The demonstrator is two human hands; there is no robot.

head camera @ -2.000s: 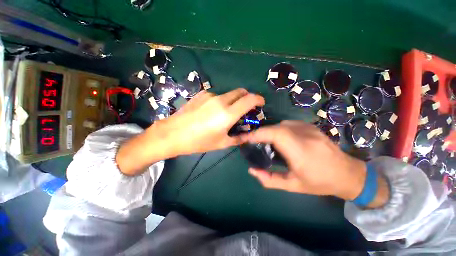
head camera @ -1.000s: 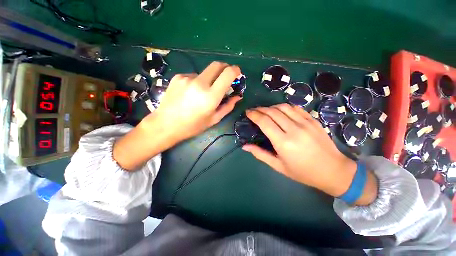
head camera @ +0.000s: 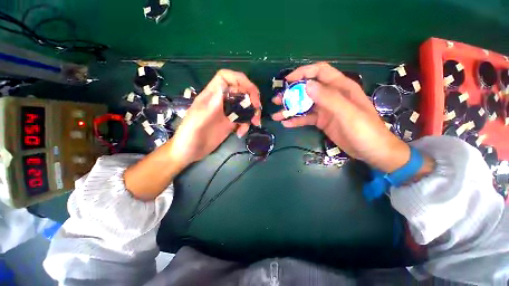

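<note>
My left hand (head camera: 209,114) holds a dark round display disc (head camera: 240,107) with cream tabs; its screen is black. My right hand (head camera: 340,114) holds another disc (head camera: 298,99) whose screen glows blue and white, thumb at its rim. Between and just below the hands, a third black disc (head camera: 260,142) lies on the green mat. A thin black cable (head camera: 220,166) runs to it from the lower left, and another goes right to a small silvery piece (head camera: 330,160) on the mat, beside a disc partly hidden by my right hand.
A beige power supply (head camera: 61,148) with red digits and a red lead (head camera: 110,133) stands at left. Discs with tabs (head camera: 156,109) lie behind my left forearm, more (head camera: 387,100) at right. An orange-red tray (head camera: 433,95) holds discs. Black cables (head camera: 47,33) tangle at upper left. One disc (head camera: 156,9) lies at top.
My right hand has left the disc on the mat, moved up and now holds a lit disc. My left hand has moved slightly left, holding a dark disc. The silvery piece is now uncovered.
</note>
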